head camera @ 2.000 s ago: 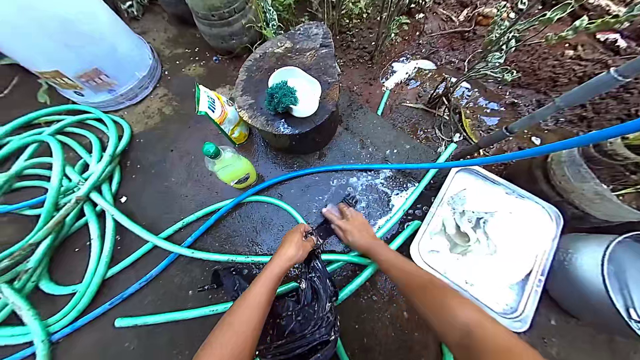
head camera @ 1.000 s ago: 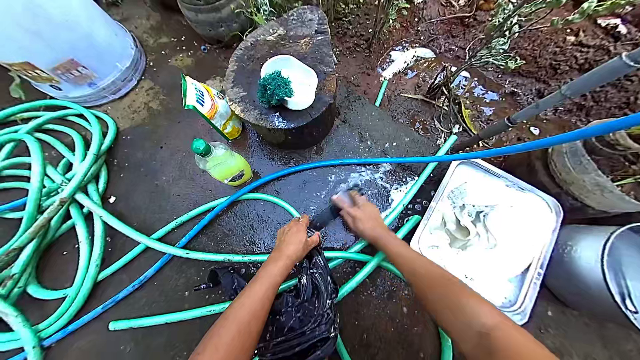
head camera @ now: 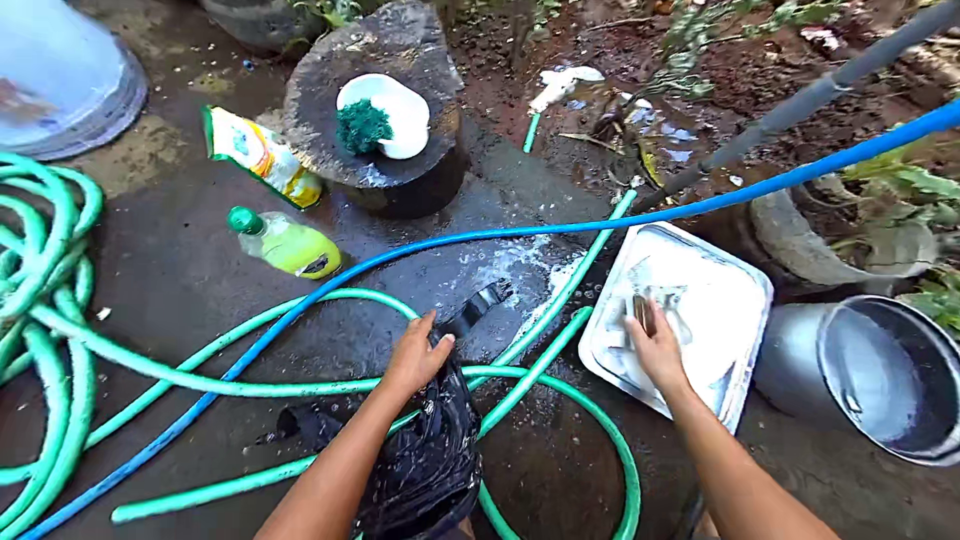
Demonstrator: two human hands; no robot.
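My left hand [head camera: 417, 349] grips a black strap [head camera: 474, 307], whose free end points up and right over the wet, foamy ground. The strap joins a wet black bag-like bundle [head camera: 424, 457] below the hand. My right hand [head camera: 658, 346] is over the white rectangular basin [head camera: 724, 300] and holds a small brown, brush-like object [head camera: 643, 313], partly hidden by the fingers. Whitish soapy liquid and a pale cloth-like thing lie in the basin. A bottle of yellow-green liquid [head camera: 292, 246] and a detergent packet [head camera: 262, 157] stand at the upper left.
A tree stump [head camera: 322, 82] carries a white bowl [head camera: 409, 120] with a green scrubbing mesh [head camera: 364, 126]. A green hose [head camera: 225, 388] and a blue hose [head camera: 465, 235] cross the ground. At right are a metal pot [head camera: 795, 360] and a grey pole [head camera: 795, 109]; a bucket [head camera: 67, 82] stands upper left.
My right hand has moved right, from the black strap to the white basin, with the small object in it. My left hand stays at the strap.
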